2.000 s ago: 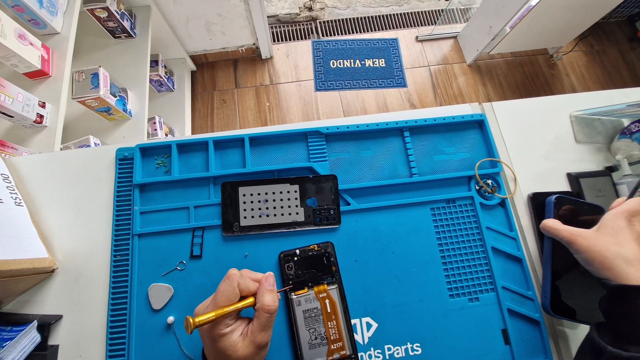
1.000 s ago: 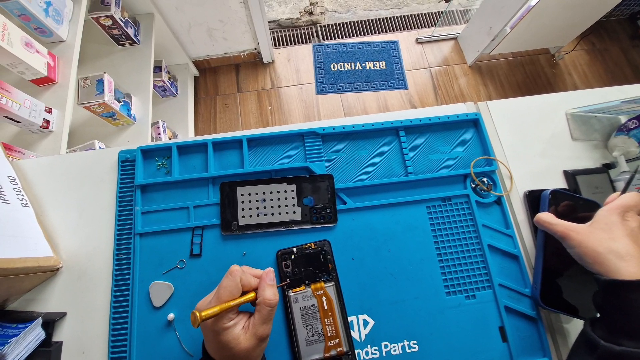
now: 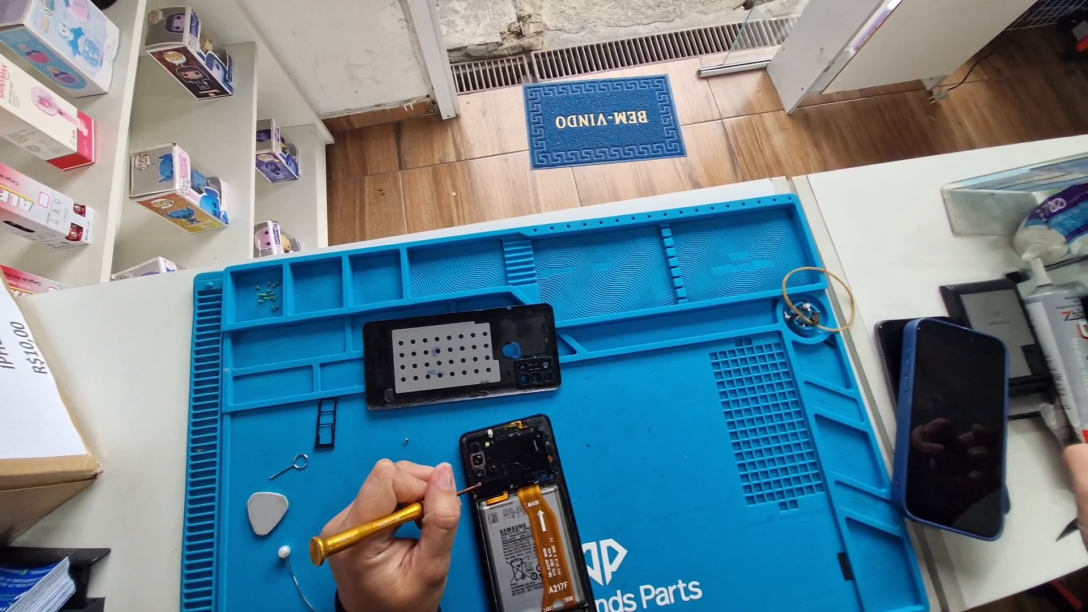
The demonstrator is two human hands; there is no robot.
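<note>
My left hand (image 3: 398,535) grips a gold-handled precision screwdriver (image 3: 374,530), its tip at the left edge of an opened smartphone (image 3: 516,510) just above the battery. The phone's battery and orange flex cable are exposed. Above it, the detached back cover (image 3: 461,357) lies inside up. To the left lie a SIM tray (image 3: 325,423), a SIM eject pin (image 3: 289,466) and a white plastic pick (image 3: 268,512). Only part of my right hand (image 3: 1078,484) shows at the right edge, beside a blue-cased smartphone (image 3: 952,429); its fingers and anything in them are mostly hidden.
A blue silicone repair mat (image 3: 646,408) covers the worktop, with small screws (image 3: 269,296) in one compartment. A rubber band (image 3: 818,299) sits at its right. An adhesive tube (image 3: 1058,340) and dark devices stand further right. Boxed figures (image 3: 178,187) fill shelves at left.
My right hand has moved off the blue-cased phone to the right edge of the view. My left hand stays at the opened phone with the screwdriver.
</note>
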